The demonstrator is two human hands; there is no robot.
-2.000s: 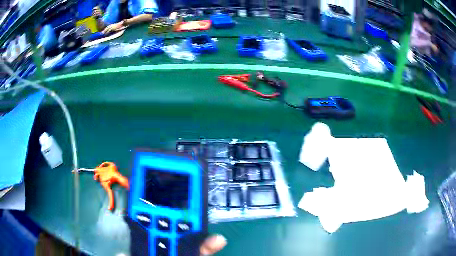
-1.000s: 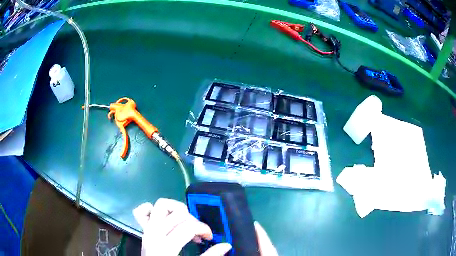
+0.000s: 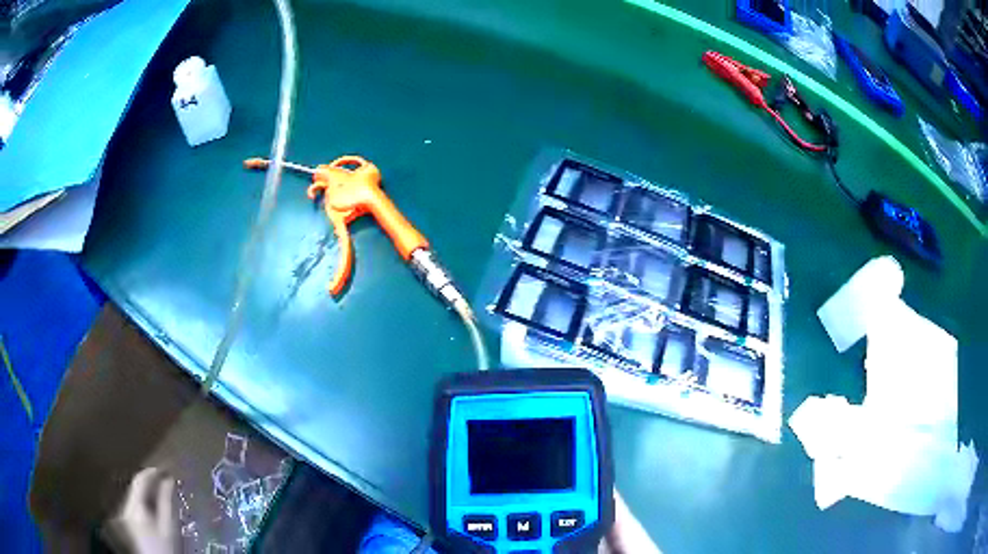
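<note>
A handheld tester [image 3: 522, 454] with a black case, blue face and dark screen is upright at the bottom centre, face towards me. My right hand [image 3: 631, 528] holds it from behind at its right edge; only a little of the hand shows. My left hand [image 3: 150, 517] is blurred at the lower left, over the cardboard box [image 3: 92, 433] with clear plastic scraps [image 3: 241, 476]. Its fingers are too blurred to tell what they hold. The lens panels [image 3: 650, 271] lie in a three-by-three sheet under wrinkled clear film behind the tester.
An orange air blow gun [image 3: 374, 206] lies left of the panels, with a clear hose [image 3: 255, 249] across its nozzle. A small white bottle [image 3: 202, 103] stands beyond. White wipes [image 3: 905, 400] lie right. A second tester [image 3: 901, 225] with a red clip [image 3: 737, 76] is upper right.
My left hand has left the tester and moved down left over the box. The tester now faces me more squarely. The view has shifted, so the bench things appear further right.
</note>
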